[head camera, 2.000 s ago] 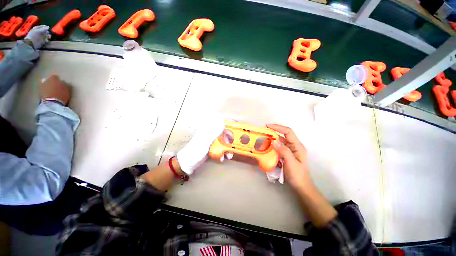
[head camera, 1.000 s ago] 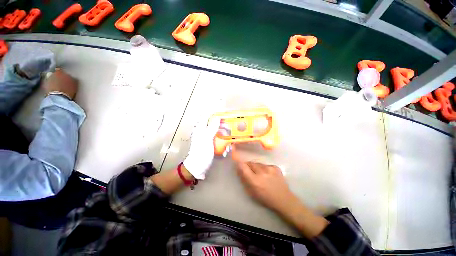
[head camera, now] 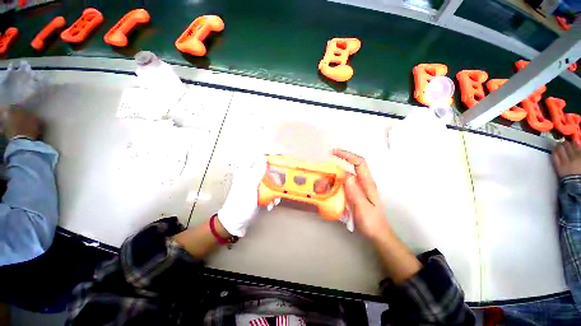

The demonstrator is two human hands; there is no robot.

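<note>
An orange controller grip shell (head camera: 301,184) is held level above the bench, its round openings towards me. My left hand (head camera: 243,198), in a white glove with a red band at the wrist, grips its left end. My bare right hand (head camera: 365,198) holds its right end, with fingers behind and around the edge. A bit of white cloth (head camera: 348,220) shows below my right fingers; most of it is hidden. Glare washes out the shell's upper edge.
The green conveyor belt (head camera: 274,48) beyond the bench carries several orange shells. A whitish bottle (head camera: 156,73) stands at left, another dispenser bottle (head camera: 420,127) at right by a slanted metal post (head camera: 525,79). A neighbour's arm (head camera: 28,184) rests at left; another person's hand (head camera: 567,159) shows at far right.
My right hand, below the shell one second ago, is back on its right end. The belt's shells and the bench appear further left in view. A person's hand now shows at far right.
</note>
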